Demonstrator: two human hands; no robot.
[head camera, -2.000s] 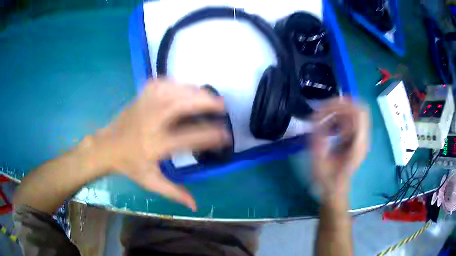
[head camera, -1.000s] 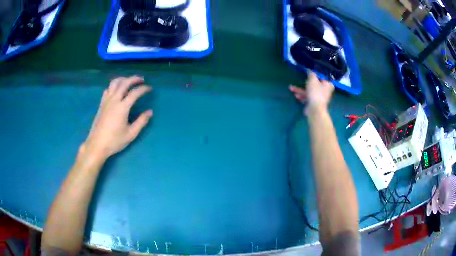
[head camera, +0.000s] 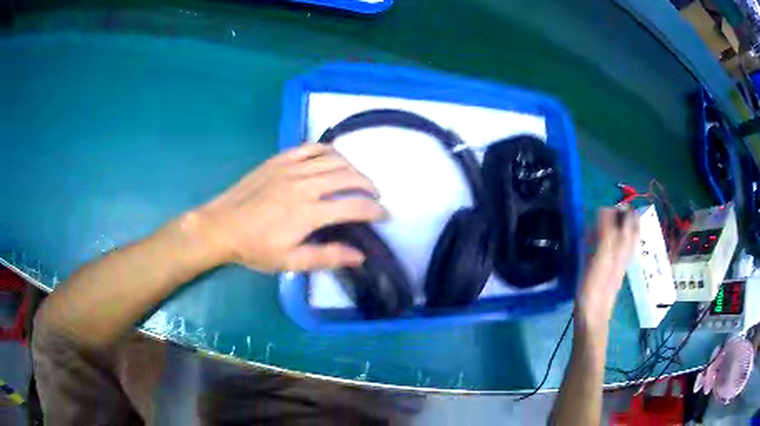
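Note:
A blue tray with a white liner lies in front of me. Black headphones lie in it, headband arc away from me and both cups near me. A long black block with two glossy ovals lies at the tray's right side. My left hand is over the left cup, thumb and fingers around its upper part. My right hand is blurred, right of the tray, with a small dark thing at its fingertips, perhaps a cable plug. A thin black cable runs below it.
A white box, a power supply with red digits and another with green digits stand at the right. Red clips lie behind the white box. A pink fan is at the bench's right edge. More trays show at the top and far right.
A tray with headphones is now near me in the middle, where the bench was bare a second ago. My left hand has moved right onto a cup; my right hand has moved right and nearer.

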